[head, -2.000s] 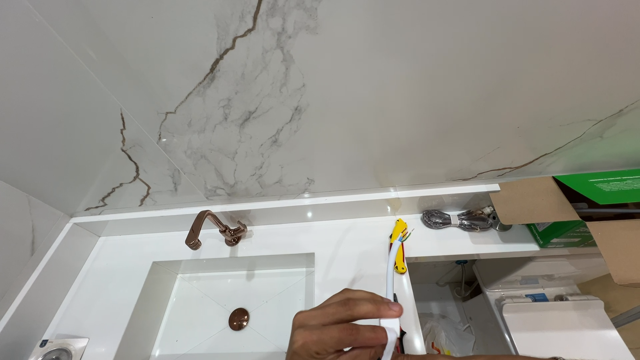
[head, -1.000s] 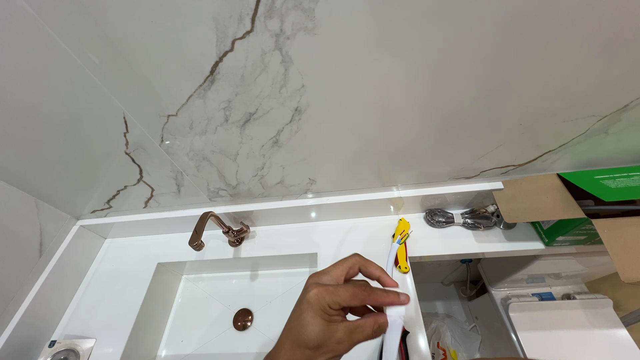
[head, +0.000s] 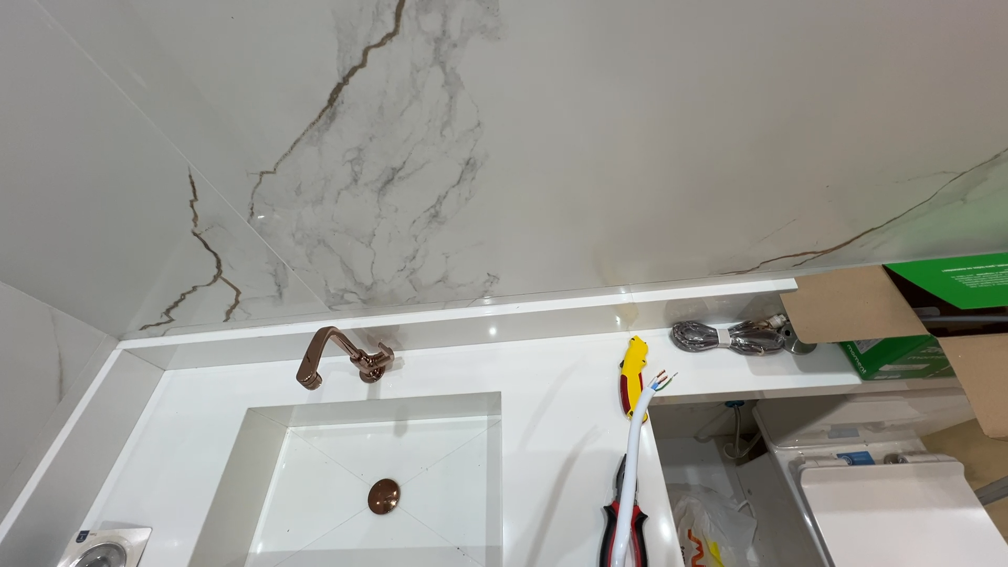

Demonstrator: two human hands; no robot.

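Neither of my hands shows in the head view now. A white sheathed cable [head: 631, 472] rises from the bottom edge, its stripped end splitting into thin wires with bare copper tips. Behind that end, a yellow and dark red tool [head: 632, 378], perhaps a cable stripper, lies on the white countertop [head: 551, 441]. Pliers with red and black handles [head: 611, 524] lie lower down, partly hidden behind the cable.
Left of the cable are a white sink basin [head: 378, 441] and a copper-coloured faucet [head: 346, 358]. At the right are a bundled hose or cord [head: 713, 339], an open green box [head: 894, 358], a plastic bag [head: 713, 520] and a white toilet [head: 890, 504].
The hand that held the white cable in both earlier frames has let go and left the view. The pliers, largely hidden by that hand before, now show more fully.
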